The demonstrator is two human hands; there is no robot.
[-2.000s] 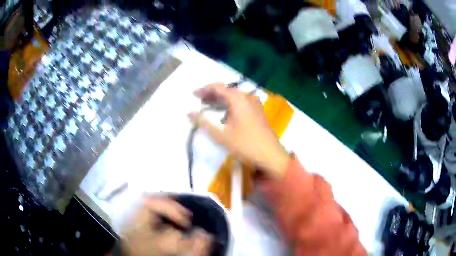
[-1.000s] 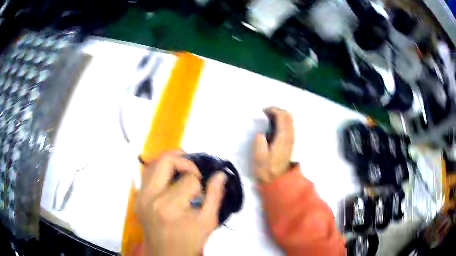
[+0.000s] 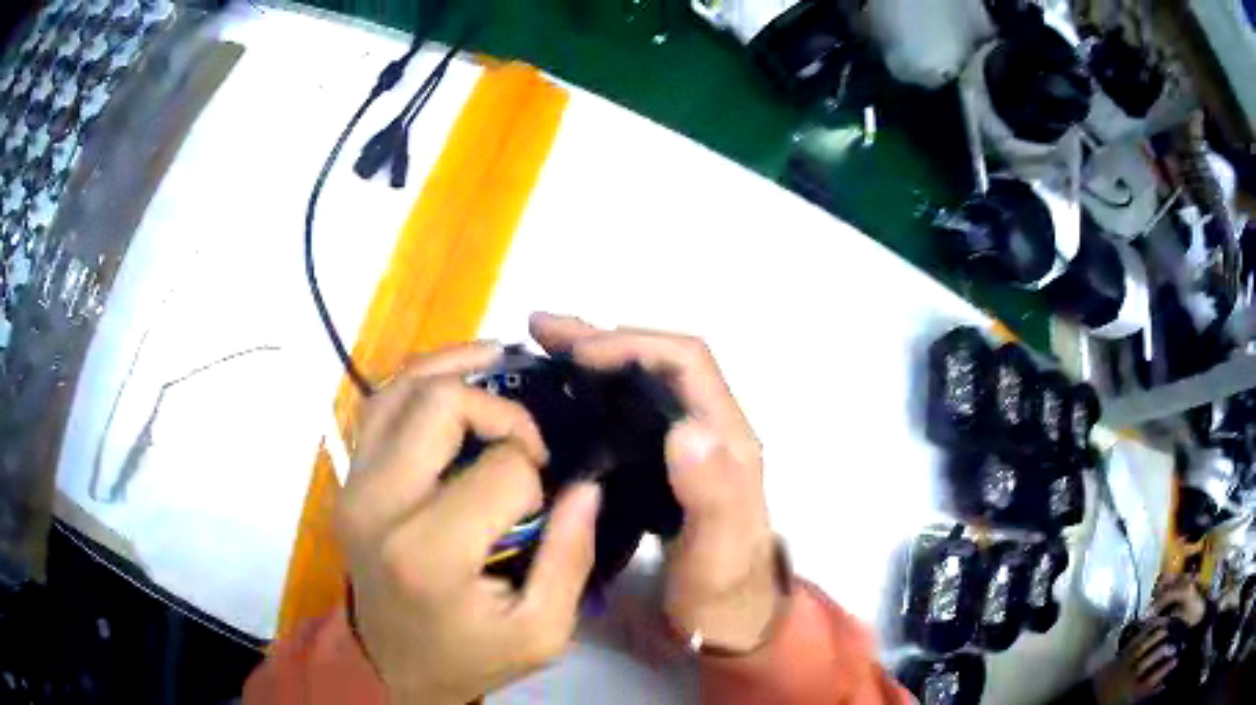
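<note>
A black camera housing (image 3: 558,413) is between my two hands at the centre, over the white sheet. My left hand (image 3: 448,517) holds its left side, fingers bent over the edge. Thin blue and yellow wires (image 3: 513,541) show beneath my left fingers. My right hand (image 3: 709,482) grips the right side, on a blurred black piece against the housing; whether it is a separate part is unclear. A black pigtail cable (image 3: 311,234) runs from near my left hand up to several plug ends. My fingers hide much of the housing.
Orange tape (image 3: 455,234) crosses the white sheet (image 3: 716,262). Black oval modules (image 3: 960,379) stand in rows at right. Unfinished camera units (image 3: 1026,97) line the far side beyond a green mat (image 3: 647,83). A small-parts tray (image 3: 69,124) is at upper left. Another person's hand (image 3: 1143,661) shows at lower right.
My right hand has moved left from the open sheet with a dark piece and now meets the housing. My left hand stays on the housing. The view has shifted slightly.
</note>
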